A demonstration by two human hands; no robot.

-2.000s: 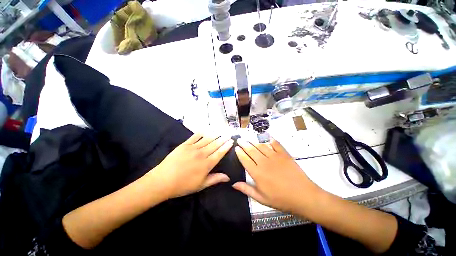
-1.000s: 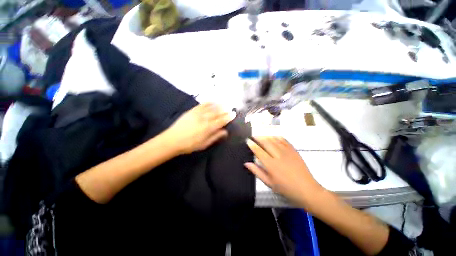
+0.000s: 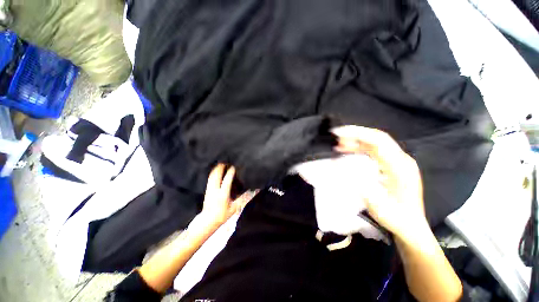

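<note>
The large black garment piece (image 3: 266,65) covers the middle of the view and hangs over the table's front edge. My left hand (image 3: 220,197) is at its lower edge, with some fingers hidden under or behind the cloth. My right hand (image 3: 393,177) grips a black fold and a white garment part (image 3: 337,194); the hand is slightly blurred. More white cloth (image 3: 216,253) lies below my left forearm. The needle area is not clearly visible.
A blue crate (image 3: 41,76) stands on the floor at the left, beside an olive sack (image 3: 77,35). White cloth with black pieces (image 3: 100,144) hangs at the left. The white table (image 3: 508,177) shows at the right.
The view has swung left and down, away from the machine head and scissors. My hands have left the needle area and moved to the cloth near my body. White cloth now shows at my right hand.
</note>
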